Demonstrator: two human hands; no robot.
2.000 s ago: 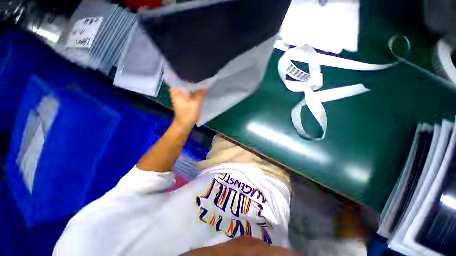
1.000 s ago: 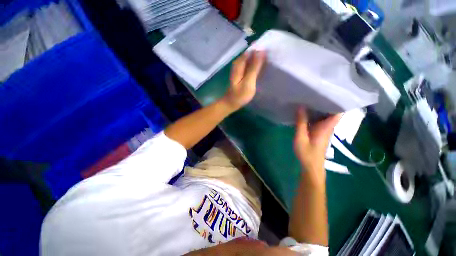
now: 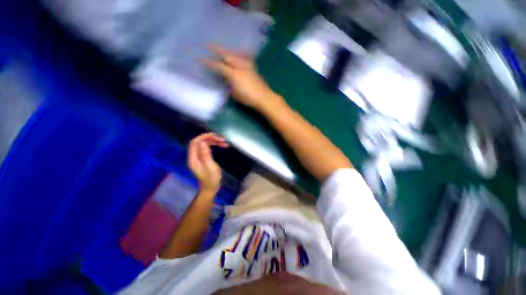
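The whole view is blurred by motion. A stack of grey-white film sheets (image 3: 179, 86) lies at the table's left end. My right hand (image 3: 239, 75) reaches across to this stack, with its fingers apart on or just above the top sheet; I see no sheet pinched in it. My left hand (image 3: 205, 161) is lower, off the table's near edge, with its fingers loosely curled and nothing visible in it.
A curled white label strip (image 3: 383, 144) and white papers (image 3: 392, 86) lie on the green table (image 3: 311, 98), with a dark slab (image 3: 338, 66) beside them. A label roll (image 3: 483, 151) and black film stack (image 3: 470, 236) are at right. Blue crates (image 3: 86, 178) stand at left.
The pale sheets held between both hands are no longer in them. My right hand has moved left to the stack. My left hand has dropped towards my body, and the view has shifted.
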